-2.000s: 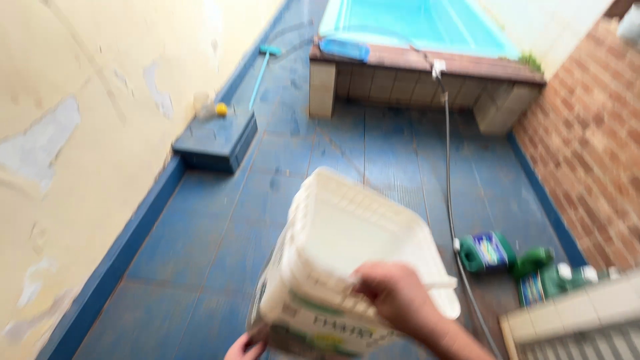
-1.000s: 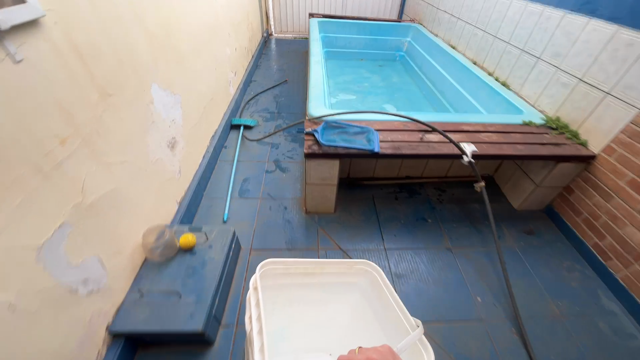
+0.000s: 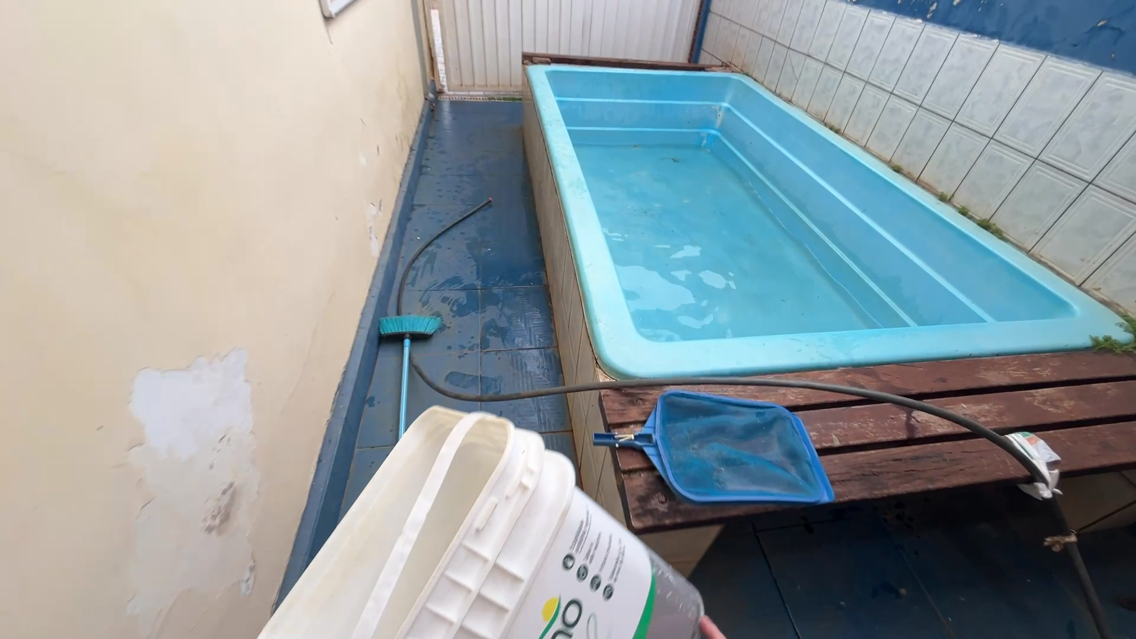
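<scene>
A white plastic bucket (image 3: 524, 532) with a printed label is tilted at the bottom of the view, its open mouth toward the left and its handle lying across the opening. Only a fingertip (image 3: 710, 628) shows at the bucket's lower right edge; which hand it belongs to cannot be told, and the rest of both hands is hidden or out of frame. Beyond the bucket, a blue pool skimmer net (image 3: 741, 448) lies on the dark wooden slats (image 3: 967, 408) beside a light blue pool (image 3: 754, 351) that holds shallow water.
A black hose (image 3: 754, 382) crosses the slats and curves onto the blue tiled floor (image 3: 519, 257). A teal broom (image 3: 410, 326) lies in the passage between the pool and a peeling cream wall (image 3: 222, 266). White cloth or plastic (image 3: 1034, 461) is wrapped round the hose at the right.
The view has moved toward the pool. The bucket was more upright one second ago and is now tipped on its side. The hand seen at its rim earlier is no longer there.
</scene>
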